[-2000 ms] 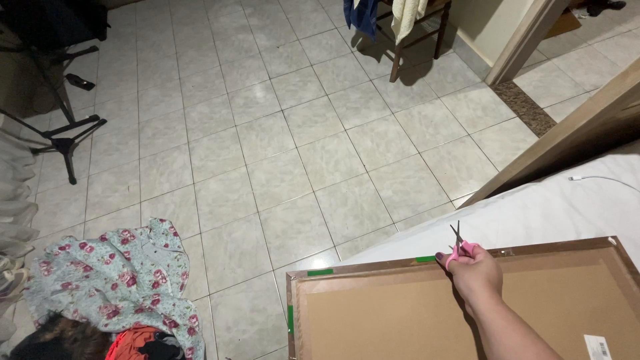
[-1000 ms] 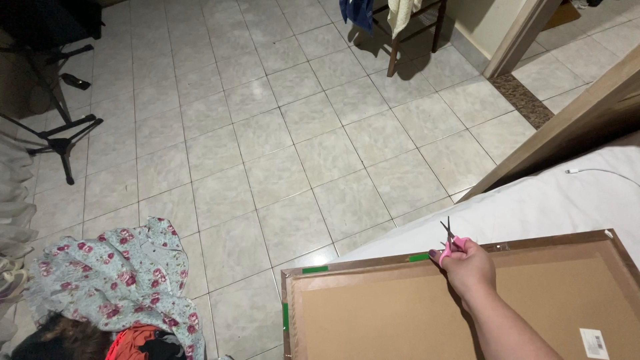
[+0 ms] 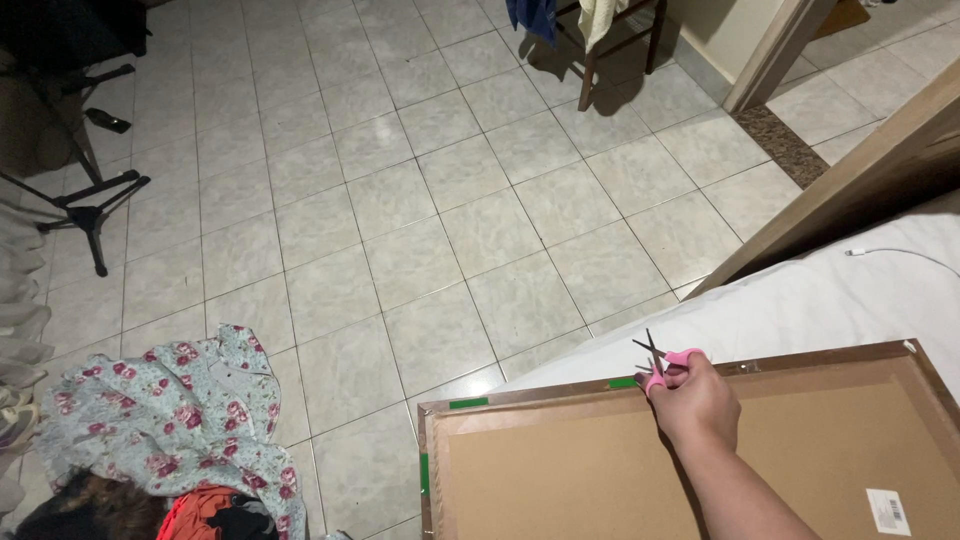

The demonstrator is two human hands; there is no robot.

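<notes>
Pink-handled scissors (image 3: 660, 364) are in my right hand (image 3: 694, 405), their blades parted and pointing up and left over the white bedding. The hand rests at the upper edge of a framed panel (image 3: 525, 465), which lies with its brown backing up. Green tape strips show on the frame: one (image 3: 469, 403) near the upper left corner, one (image 3: 424, 474) on the left side, and another (image 3: 622, 382) just left of my fingertips. A small clear piece (image 3: 748, 367) sits on the frame right of the hand. My left hand is out of view.
White bedding (image 3: 810, 300) lies under the frame, with a white cable (image 3: 900, 253) on it. Floral fabric (image 3: 187, 420) and orange cloth (image 3: 206, 514) are on the tiled floor at lower left. A black stand (image 3: 86, 217), a wooden chair (image 3: 589, 75) and a wooden door (image 3: 832, 180) stand beyond.
The scissors have turned in my right hand, and their blades now point further left and are spread wider than two seconds ago.
</notes>
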